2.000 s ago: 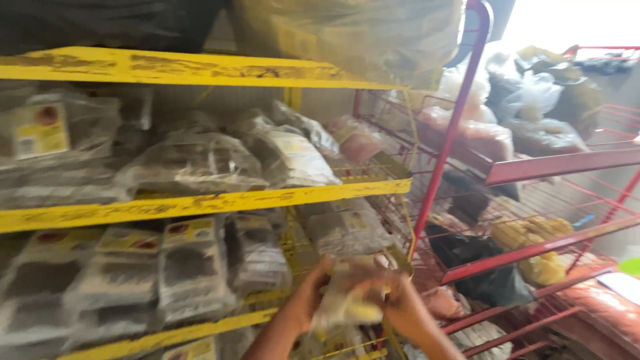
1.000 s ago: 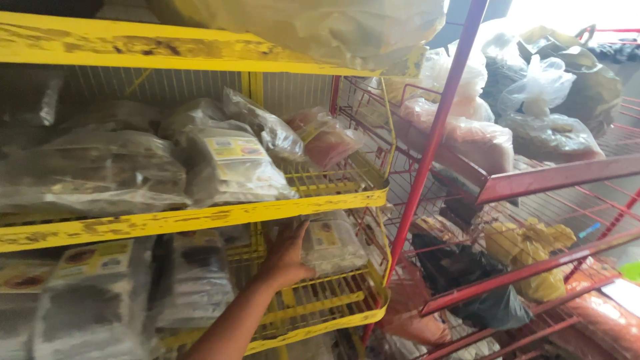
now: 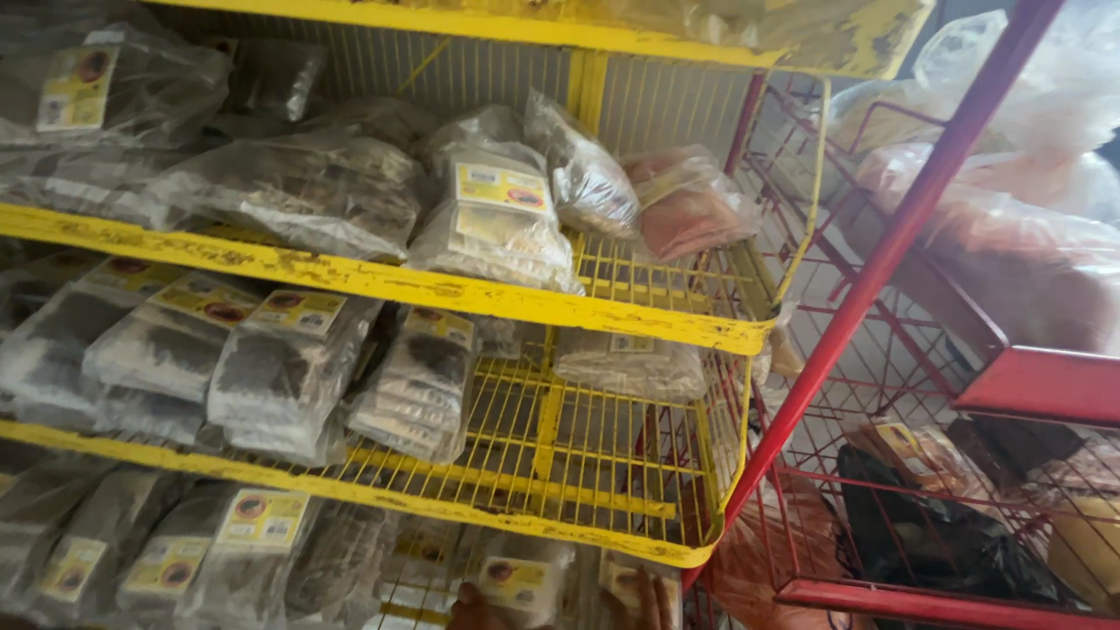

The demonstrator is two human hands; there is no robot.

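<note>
At the bottom edge, my left hand (image 3: 477, 610) shows only in part, its fingers against the lower left of a clear plastic packet with a yellow label (image 3: 516, 582) on the lowest visible shelf. To the right, the fingers of my right hand (image 3: 649, 604) lie over the front of another labelled packet (image 3: 617, 579). The rest of both hands is cut off by the frame, so their grip cannot be made out. Above them, a flat clear packet (image 3: 630, 363) lies at the back right of the middle yellow wire shelf (image 3: 569, 516).
Stacks of labelled packets (image 3: 284, 367) line the yellow shelves. A pinkish packet (image 3: 691, 206) lies on the upper shelf (image 3: 525, 302). At right, a red metal rack (image 3: 875, 262) with a slanting post holds plastic bags, including a black bag (image 3: 927, 525).
One hand was at the flat packet on the middle shelf one second ago; now both hands are lower, at the shelf below. That packet lies farther back from the shelf's front edge.
</note>
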